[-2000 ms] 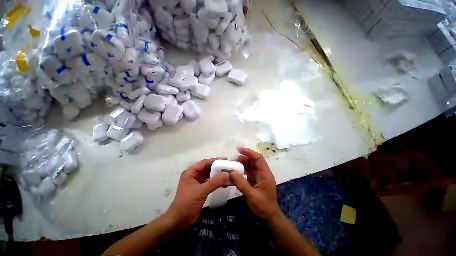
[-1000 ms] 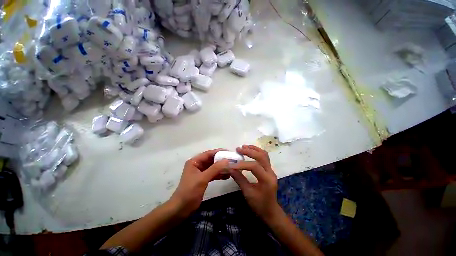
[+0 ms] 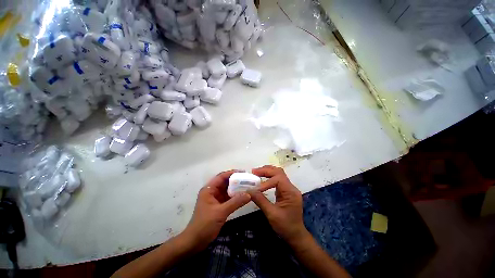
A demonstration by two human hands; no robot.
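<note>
A white rounded earbud charging case (image 3: pixel 243 183) is held at the table's front edge, with a small greyish mark on the face turned up. My left hand (image 3: pixel 215 205) grips its left side with the thumb below. My right hand (image 3: pixel 280 202) has fingertips on its right side and lower edge. A pile of loose white cases (image 3: pixel 179 123) lies left of centre. A bright heap of flat white film sheets (image 3: pixel 304 119) lies right of centre; glare hides its detail.
Large clear bags of cases (image 3: pixel 81 59) stand at the back left. A small clear bag of cases (image 3: pixel 51 182) lies at left, with a black device (image 3: pixel 11 220) beside it. Crumpled film (image 3: pixel 425 89) and white cartons (image 3: pixel 483 76) are at right, past the taped seam (image 3: pixel 374 98).
The case has been turned in my fingers, so its marked face shows more clearly. My right fingers have shifted from over its top to its right side. The view has moved slightly.
</note>
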